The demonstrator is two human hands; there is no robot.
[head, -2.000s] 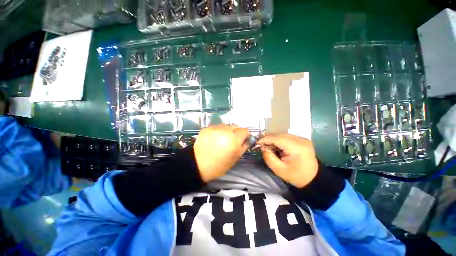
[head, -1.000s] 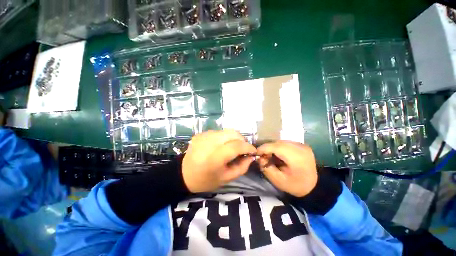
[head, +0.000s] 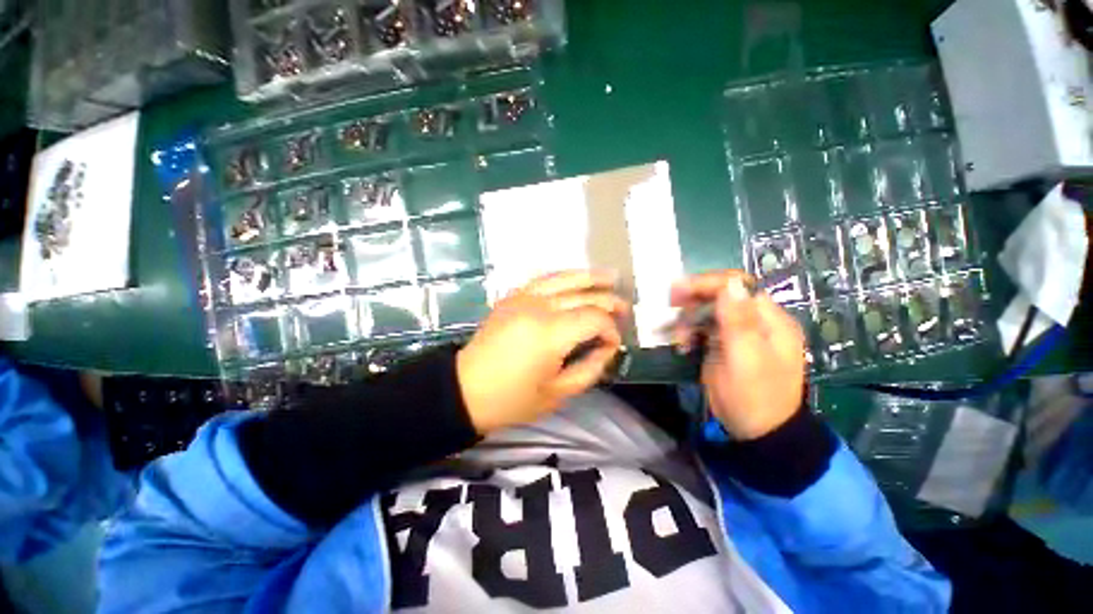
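Note:
My left hand [head: 539, 354] is curled in front of my chest, its fingers pinching a small dark electronic module [head: 616, 363], mostly hidden by them. My right hand [head: 758, 360] is raised apart from it, blurred, near the right edge of the adhesive sheet. Its fingers are closed on a thin pale stick, likely tweezers [head: 779, 287]; no piece can be made out on it. The white adhesive sheet [head: 537, 236] with its tan band lies just beyond my hands. The left fingers overlap its near edge.
The module tray [head: 390, 190] lies left, the narrower-pocket tray [head: 858, 198] right. A stacked component tray [head: 396, 74] and parts sheet [head: 78, 204] lie farther left. A white box [head: 1013, 102] and crumpled wipe [head: 1046, 270] are right. A neighbour's blue sleeve [head: 50, 450] shows left.
My hands were together at the module; now they are apart, with the right hand moved right and up. The bench view has shifted left.

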